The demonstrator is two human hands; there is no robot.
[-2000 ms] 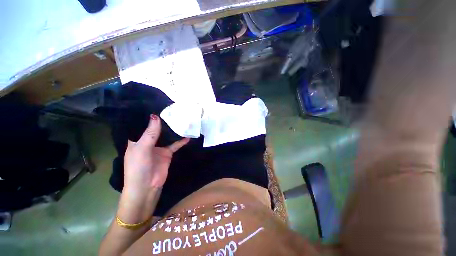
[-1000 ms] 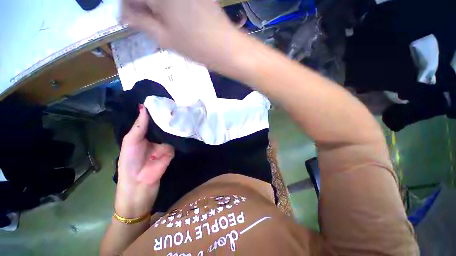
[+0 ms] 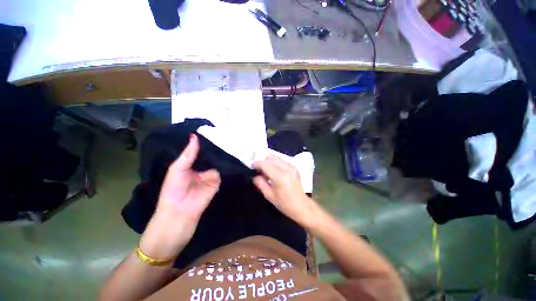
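A black garment [image 3: 229,203] fills my lap. White fabric [image 3: 304,169] shows beside my right hand, and a narrow strip of white lies along the black edge. My left hand [image 3: 191,188] is on the garment at the left, thumb up, with black cloth at its fingers. My right hand [image 3: 279,181] pinches the black edge where it meets the white. No needle or thread can be made out. A white paper sheet [image 3: 217,106] hangs from the table edge above the lap.
The white table [image 3: 106,35] holds a black cone [image 3: 166,13]. A grey mat [image 3: 305,53] carries small dark parts [image 3: 313,32], near a black-and-white stick [image 3: 274,26]. A pink bin [image 3: 420,35] is at the right. Black-and-white garments [image 3: 464,147] lie right, dark cloth [image 3: 35,153] left.
My right hand has come down from in front of the table to the garment edge. The white piece is now mostly covered by black cloth. The view has turned, showing more of the table.
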